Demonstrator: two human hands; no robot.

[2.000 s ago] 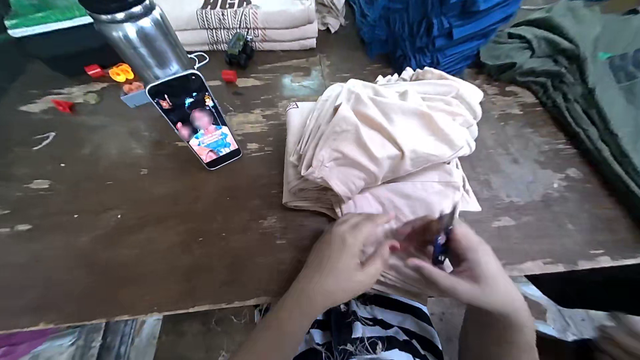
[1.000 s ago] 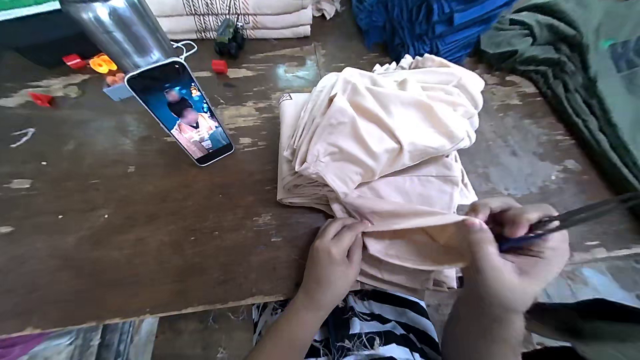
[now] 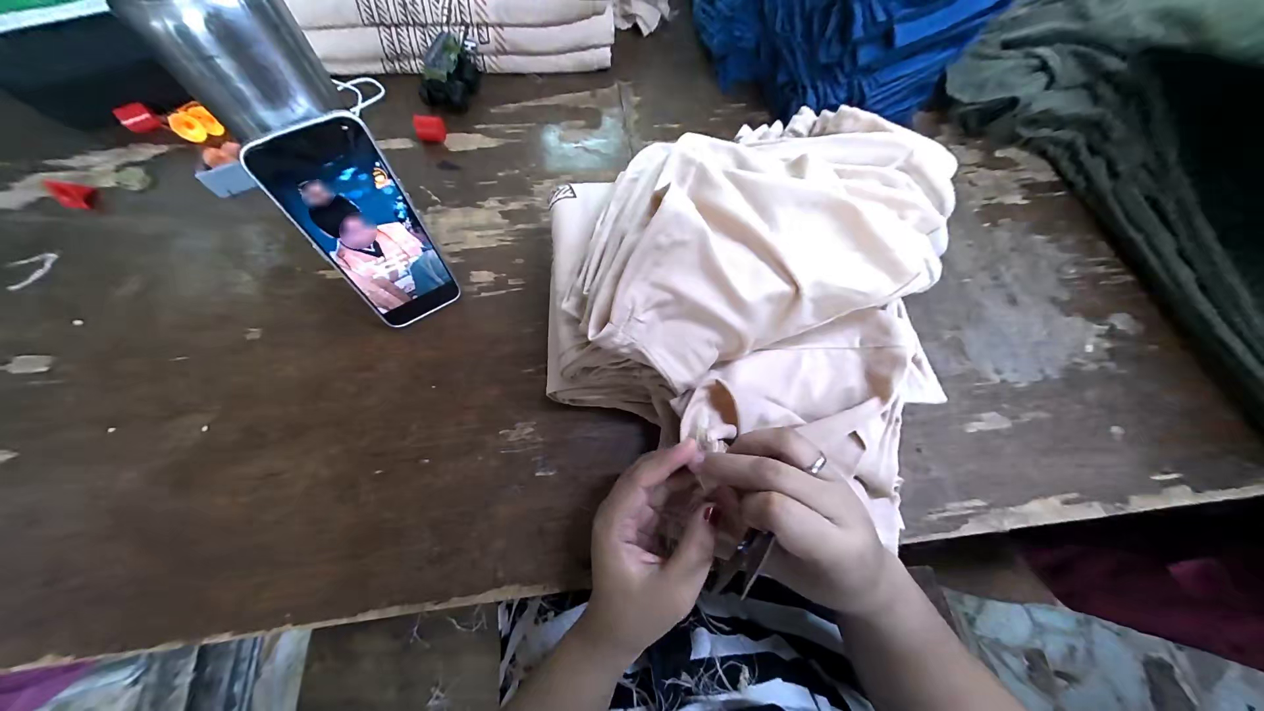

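A pile of cream fabric garments (image 3: 780, 237) lies at the front edge of the worn wooden table (image 3: 296, 474). Both hands are at its near end, close together over the table edge. My left hand (image 3: 657, 538) pinches a gathered edge of the cream fabric between thumb and fingers. My right hand (image 3: 805, 513), with a ring on one finger, grips the same piece from the right. Small dark-handled scissors or thread snips (image 3: 755, 565) stick out downward from under its palm, their handle mostly hidden.
At the left, a smartphone (image 3: 351, 217) leans against a steel bottle (image 3: 232, 59). Small red clips (image 3: 430, 128) and a dark small object (image 3: 449, 74) lie near it. Folded printed cloths (image 3: 464, 39), blue fabric (image 3: 839, 49) and dark green fabric (image 3: 1086, 168) lie at the back and right.
The right hand has moved left, close to the left hand. One second ago it held the cream fabric stretched out to the right, with the cutting tool's blades pointing right; they now point down.
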